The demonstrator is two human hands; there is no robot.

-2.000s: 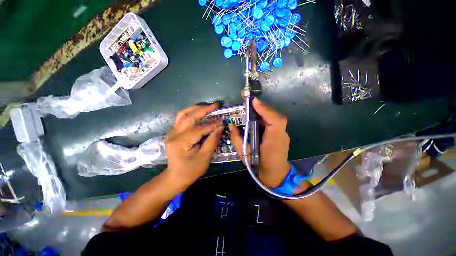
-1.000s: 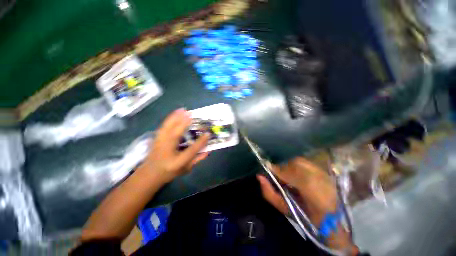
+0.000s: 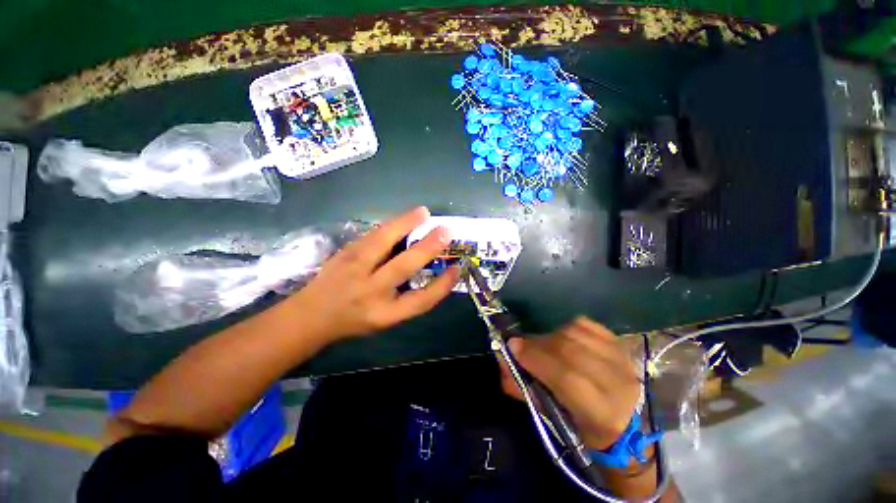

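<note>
A white housing [image 3: 503, 234] with a circuit board inside lies on the dark green bench in front of me. My left hand [image 3: 393, 275] holds it from the left, its fingers over the board and hiding part of it. My right hand [image 3: 580, 373], with a blue wrist band, is shut on the soldering iron [image 3: 503, 326]. The iron's metal tip points up-left into the housing, near my left fingertips. Whether the tip touches the board, and whether my left fingers pinch a small part, I cannot tell.
Another open housing [image 3: 369, 138] lies at the upper left with a bagged cord [image 3: 196, 162]. A second bagged cord [image 3: 221, 285] lies left of my hand. A pile of blue discs [image 3: 521, 123] is behind the housing. Black trays [image 3: 644, 246] and a large dark box [image 3: 756, 157] stand at right.
The view has shifted. The iron, upright over the housing at first, then swung low right and blurred, now has its tip at the board. My left hand has stayed at the housing.
</note>
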